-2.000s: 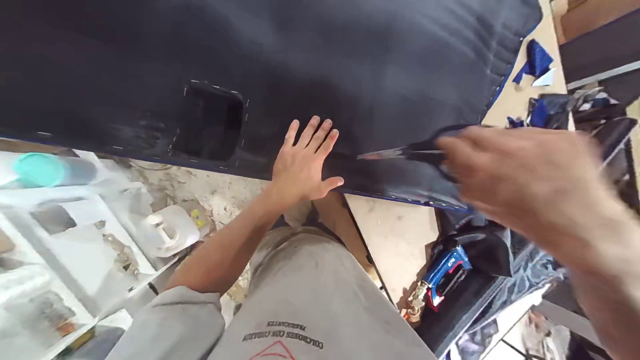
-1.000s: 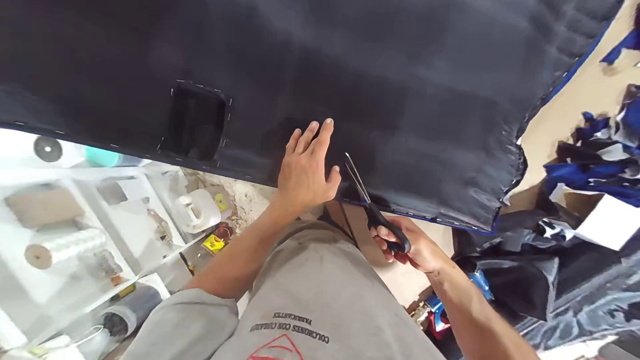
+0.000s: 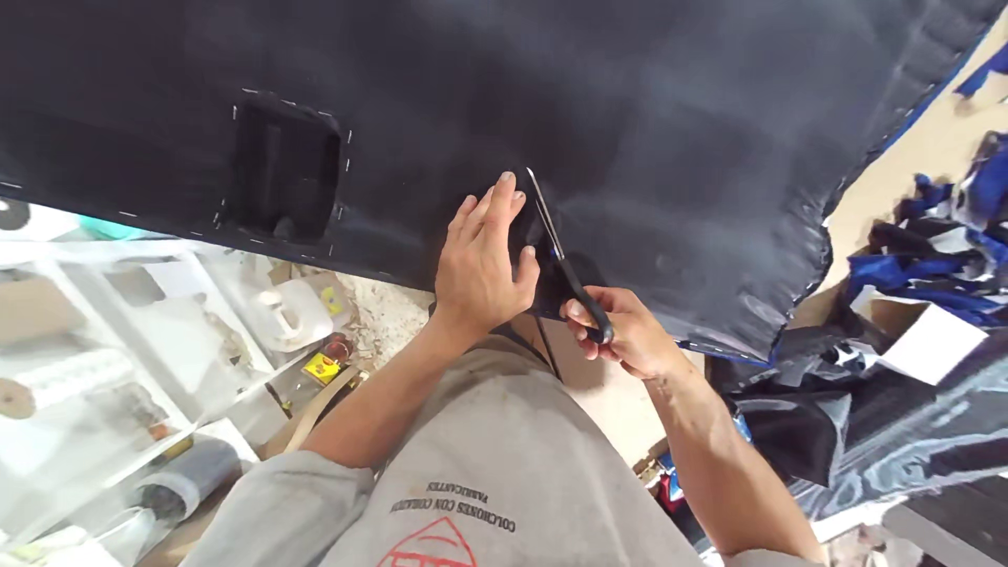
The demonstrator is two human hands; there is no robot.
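Note:
A large sheet of black fabric [image 3: 661, 142] stretches before me, stapled along its edge and around a rectangular recess [image 3: 285, 169] on the left. My left hand [image 3: 484, 268] lies on the fabric near the front edge, its fingers pointing away from me. Black-handled scissors [image 3: 571, 272] are in my right hand [image 3: 630, 331], with the fingers around the handles at the fabric's front edge. The blades look closed and point away from me, just right of my left fingertips. Whether the tips touch the fabric, I cannot tell.
White shelving [image 3: 189, 331] with a white plastic jug [image 3: 291, 315] and rolls of material stands at the lower left. Blue and black fabric scraps [image 3: 913, 268] and a white open box [image 3: 929, 335] lie to the right. Partly behind my right forearm is a blue and red tool [image 3: 671, 484].
My right hand with the scissors has come in from the right, near my left hand. The left hand stays on the fabric. The view has shifted.

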